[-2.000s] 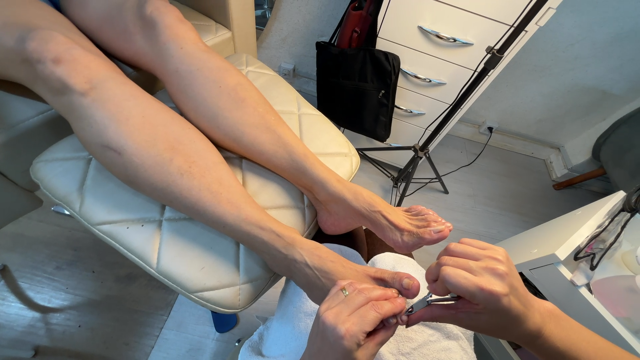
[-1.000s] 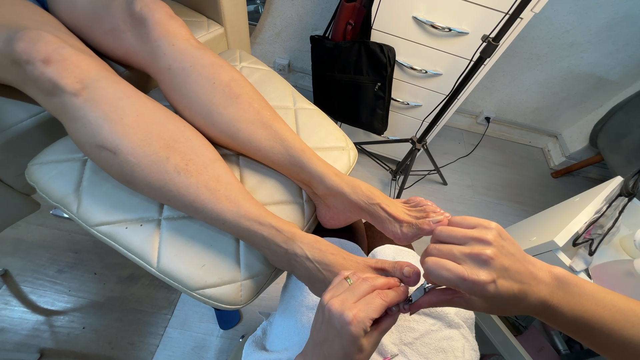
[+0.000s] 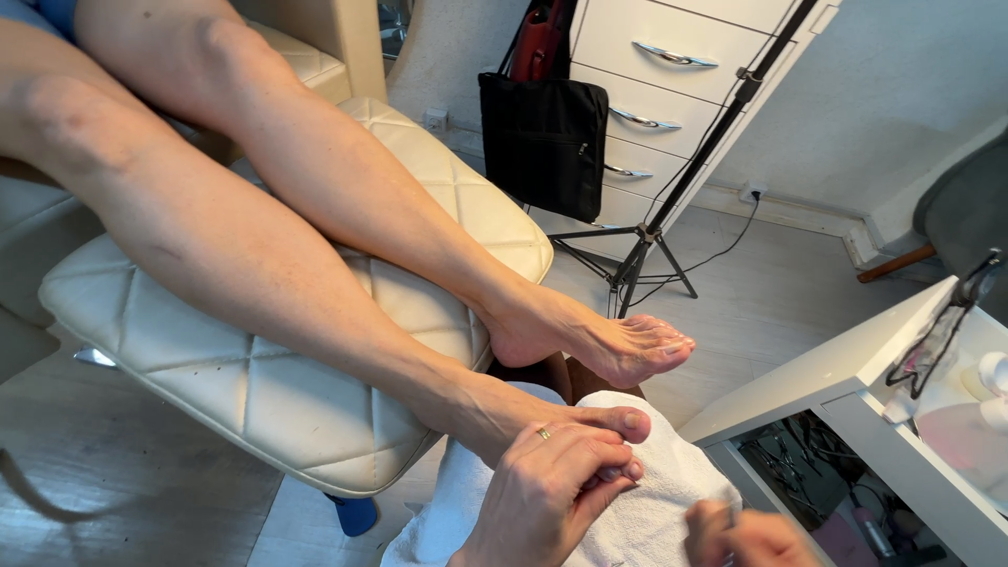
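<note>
My left hand [image 3: 555,480], with a ring on one finger, holds the smaller toes of the nearer bare foot [image 3: 488,405], beside its big toe. My right hand [image 3: 748,535] is blurred at the lower right, away from the foot, with a thin metal part showing at its fingers; what it holds is not clear. A white towel [image 3: 669,449] lies under the nearer foot. The other foot [image 3: 598,335] rests farther back, its toes pointing right. Both legs of the seated person lie across a cream quilted footrest [image 3: 181,370].
At the right stands a white cabinet [image 3: 835,378] whose open drawer [image 3: 819,472] holds metal tools. Behind are a black tripod stand [image 3: 646,233], a white drawer unit [image 3: 669,94] and a hanging black bag [image 3: 543,146]. A grey chair [image 3: 965,205] stands at the far right.
My right hand has moved from the toes down to the right, away from the foot; earlier it held a metal nipper at them. My left hand stays on the toes.
</note>
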